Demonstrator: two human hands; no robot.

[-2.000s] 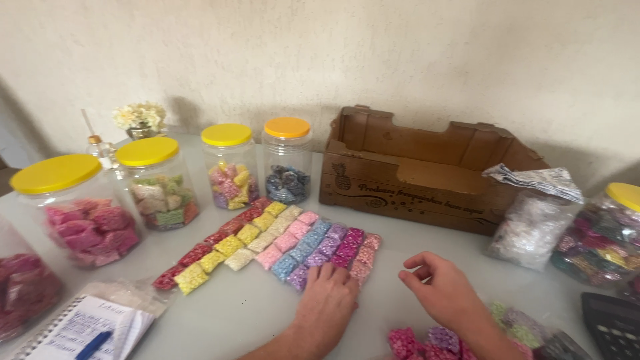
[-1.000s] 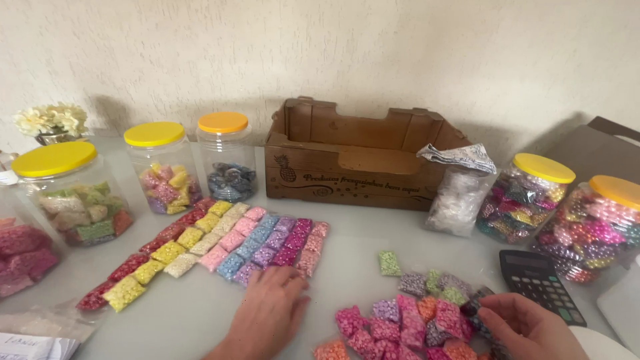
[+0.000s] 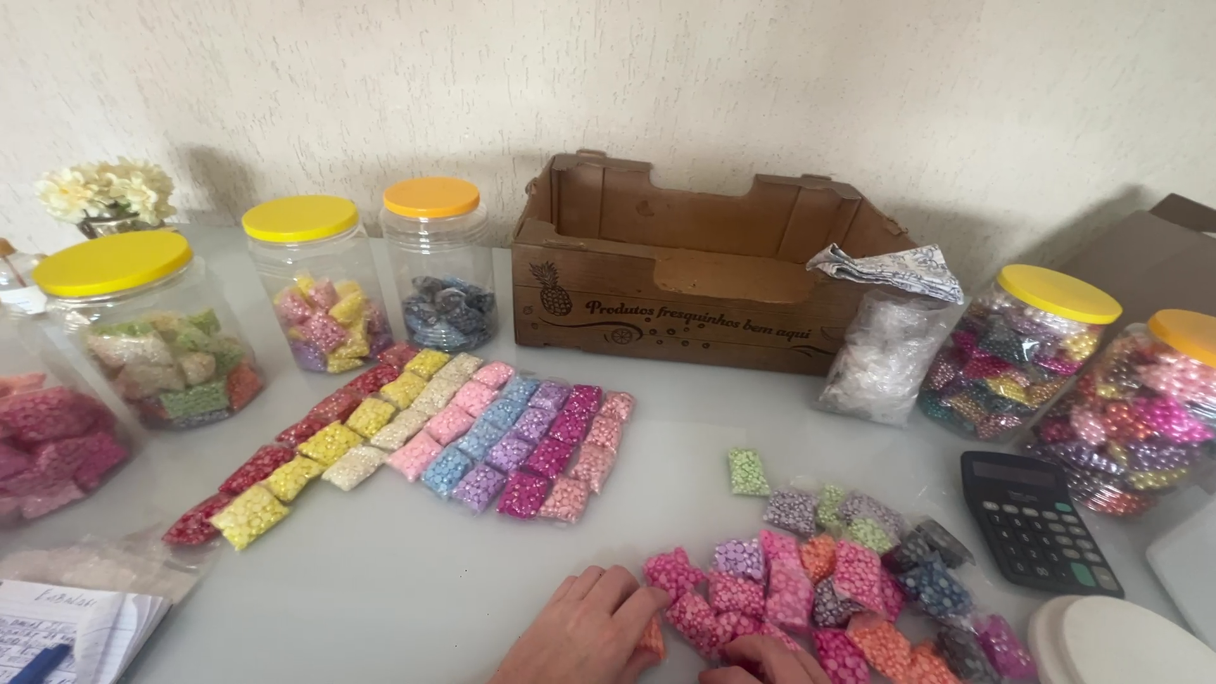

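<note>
Small clear packets of beads lie in colour-sorted rows on the table, among them a yellow packet [image 3: 249, 516], a blue packet [image 3: 446, 470] and a light pink packet [image 3: 564, 500]. Nearer me, to the right, is a loose pile of mixed bead packets [image 3: 787, 594]. At the pile's left edge my left hand [image 3: 589, 627] has an orange bead packet [image 3: 653, 638] at its fingertips. My right hand [image 3: 768, 660], partly cut off by the lower frame edge, touches the front of the pile; whether it holds a packet is hidden. A green packet [image 3: 748, 472] lies just behind the pile.
Lidded plastic jars of packets stand left [image 3: 147, 332] and right [image 3: 1016, 351]. A cardboard crate [image 3: 684, 313] is at the back, a bag of clear plastic [image 3: 883, 361] at its right corner. A black calculator [image 3: 1040, 522], a white round lid [image 3: 1130, 646] and a notebook [image 3: 66, 627] lie around.
My left hand has moved from the lower end of the sorted rows to the pile. My right hand has moved left from the pile's right side to its front. The view has shifted right.
</note>
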